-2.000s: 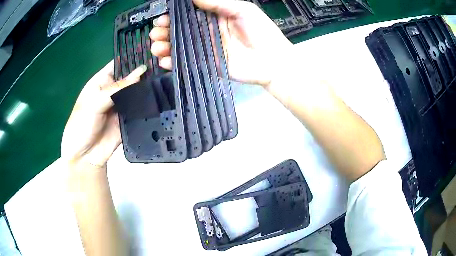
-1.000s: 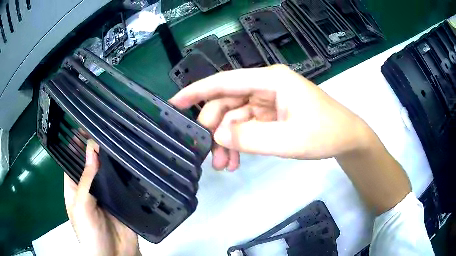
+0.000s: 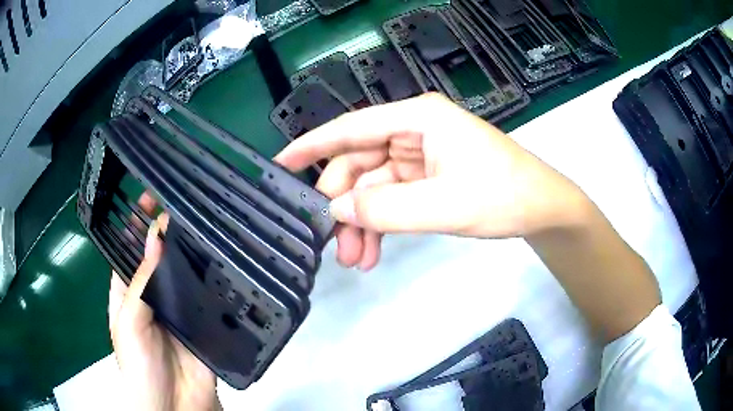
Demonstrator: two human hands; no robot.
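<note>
A fanned stack of black phone middle frames [image 3: 213,233] is held tilted at the left centre, its long side edges showing as parallel stripes. My left hand [image 3: 153,321] grips the stack from below and the left, with fingertips showing through the frame openings. My right hand [image 3: 418,177] is at the stack's right end, with thumb and fingers pinching the corner of the rearmost frame, which stands a little apart from the others. Part of the right fingers is hidden behind that corner. Two crossed frames [image 3: 506,377] lie on the white sheet [image 3: 386,305] at the bottom, cut off by the picture's edge.
More frames [image 3: 410,40] overlap in a row on the green mat [image 3: 48,281] along the sheet's far edge. A large black ribbed tray [image 3: 683,152] stands at right. A clear plastic bag [image 3: 225,36] lies by the grey vented machine [image 3: 56,72]. A dark strap [image 3: 270,71] is beside it.
The stack has swung from upright to a leftward tilt, and the view has shifted. My right hand has moved from the stack's upper part to the rear frame's right corner.
</note>
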